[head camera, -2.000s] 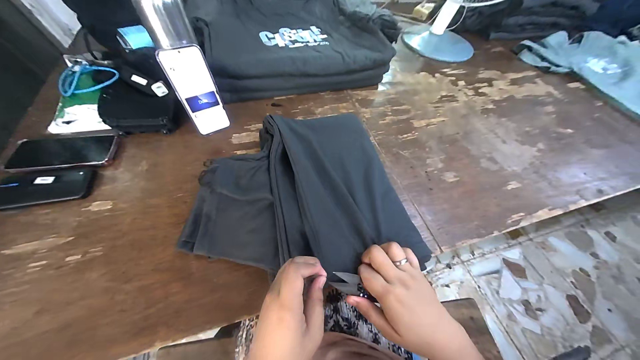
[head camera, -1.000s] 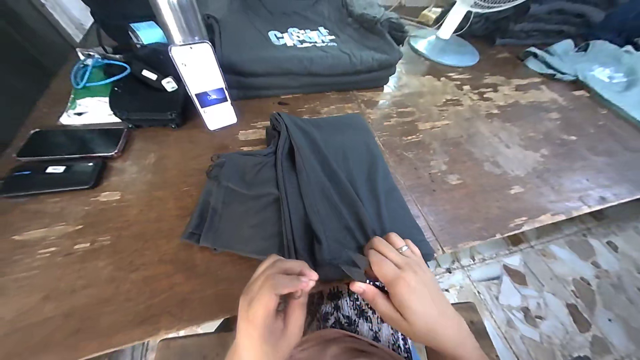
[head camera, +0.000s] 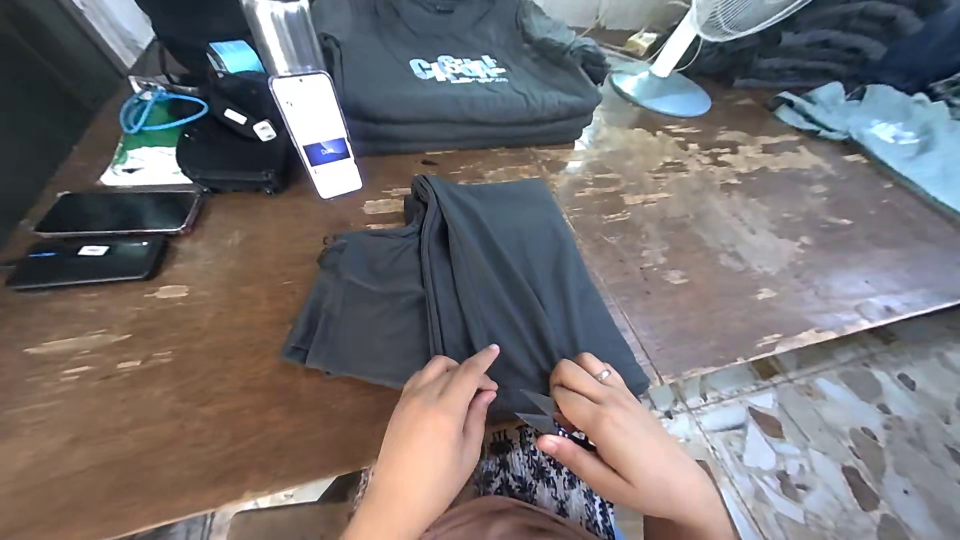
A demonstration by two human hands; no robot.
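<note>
A folded dark grey garment (head camera: pixel 517 277) lies on the wooden table, its near edge at the table's front. My left hand (head camera: pixel 442 420) rests at that near edge, fingers partly spread, with nothing visible in it. My right hand (head camera: pixel 615 435), with a ring on one finger, is closed around a small cutting tool, likely thread snips (head camera: pixel 541 416). Its two pointed blades stand apart and point left, toward my left hand, over the garment's lower edge. The tool's handle is mostly hidden by my fingers.
Stacked dark printed shirts (head camera: pixel 465 97) lie behind, with a lit phone (head camera: pixel 316 135) leaning against a metal tumbler (head camera: pixel 281 37). Two dark devices, one a phone (head camera: pixel 120 212), lie left. A fan (head camera: pixel 660 90) and light blue cloth (head camera: pixel 885 135) are at right. The table's front edge (head camera: pixel 810 337) borders a tiled floor.
My left hand's fingers, pinched together near the garment's edge two seconds ago, have spread, and the hand has moved onto the cloth. My right hand still holds the tool in about the same place.
</note>
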